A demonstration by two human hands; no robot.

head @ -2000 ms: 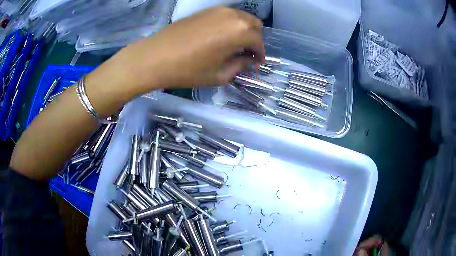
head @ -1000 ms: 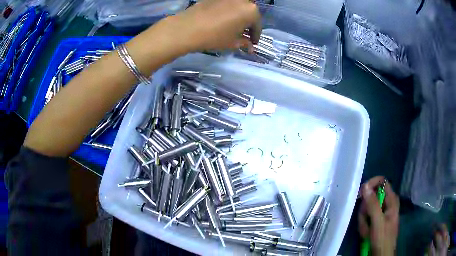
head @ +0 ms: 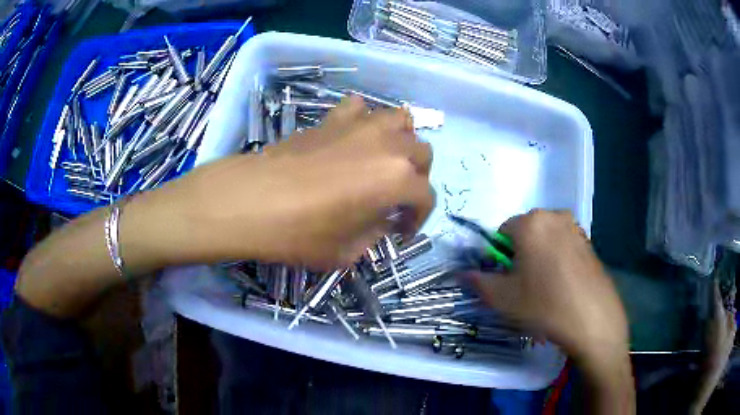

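Many silver metal cylinders with thin rods (head: 414, 304) lie in the left and front parts of the white tray (head: 519, 93). My left hand (head: 357, 186) is blurred above them with fingers curled; a small shiny spot shows at its fingertips, but whether it holds a cylinder cannot be told. My right hand (head: 552, 275) is over the tray's right side, closed on the green-handled knife (head: 496, 246). The knife's dark blade points left, toward my left hand. Thin dark trimmings (head: 458, 194) and a white scrap (head: 427, 118) lie on the tray floor.
A blue bin (head: 40, 166) heaped with cylinders stands left of the tray. A clear box (head: 527, 65) with cylinders in rows is beyond it. A thin rod (head: 592, 69) lies on the green bench. Translucent stacks (head: 681, 178) are at the right. Another person's arm (head: 718, 348) shows lower right.
My left hand has come back from the clear box to above the tray's cylinders. My right hand has moved left with the knife, from beside the tray to over it. The view has shifted.
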